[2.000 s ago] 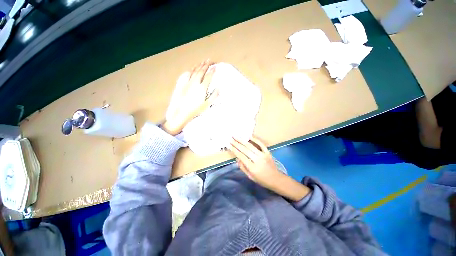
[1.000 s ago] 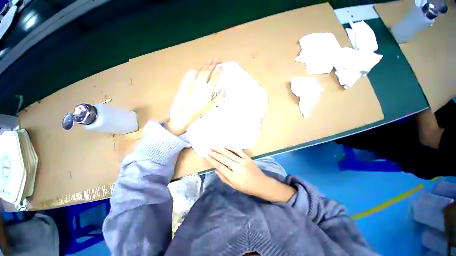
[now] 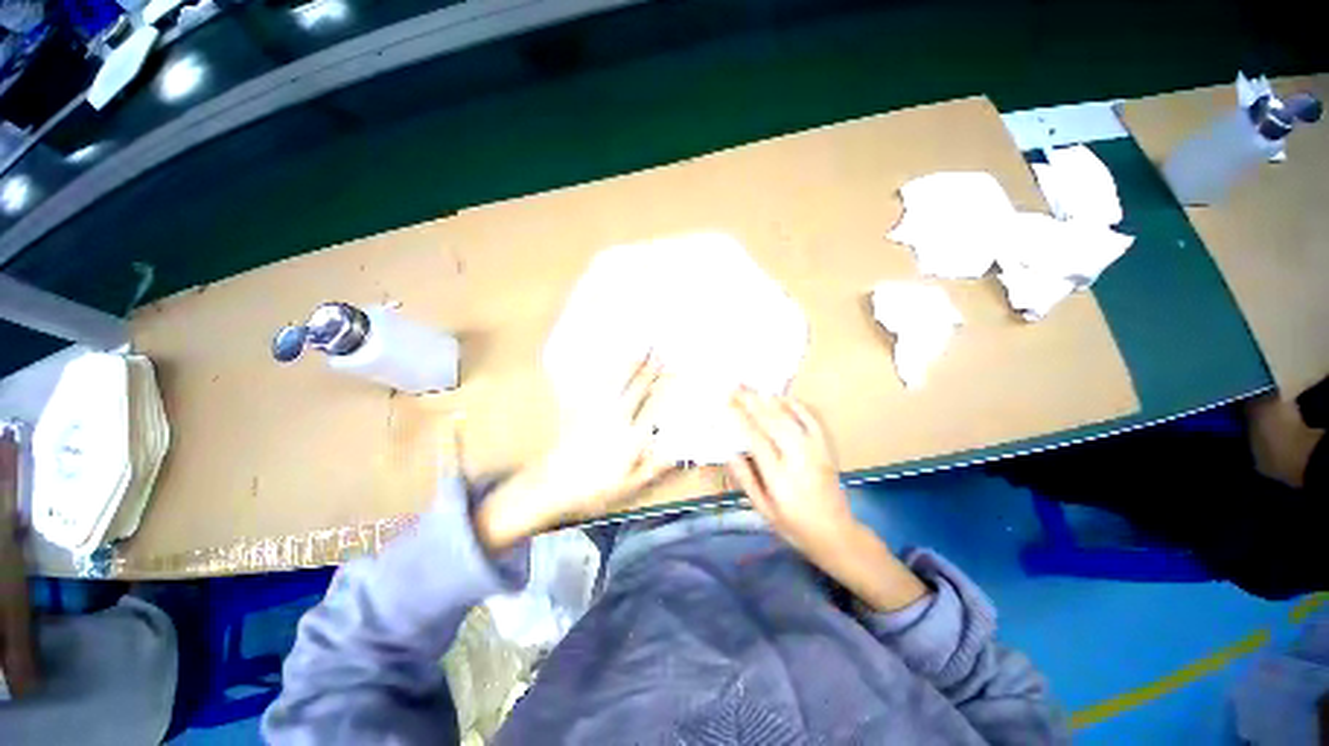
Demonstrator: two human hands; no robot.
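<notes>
A white hexagonal plastic housing (image 3: 678, 313) lies on the brown cardboard sheet (image 3: 292, 466) in front of me; glare washes out its surface detail. My left hand (image 3: 605, 452) is over its near-left part, blurred and overexposed, fingertips on the white surface. I cannot tell whether a cloth is under it. My right hand (image 3: 787, 452) rests at the housing's near-right edge with its fingers apart.
A pump bottle (image 3: 394, 350) stands left of the housing. Crumpled white wipes (image 3: 962, 223) lie to the right. Stacked housings (image 3: 95, 445) are at far left. Another bottle (image 3: 1224, 153) is at upper right. A neighbour's arm (image 3: 1283, 437) shows at right.
My left hand has moved from the housing's far-left side down to its near-left part. My right hand has shifted right along the near edge. The view has tilted, so the bench appears lower.
</notes>
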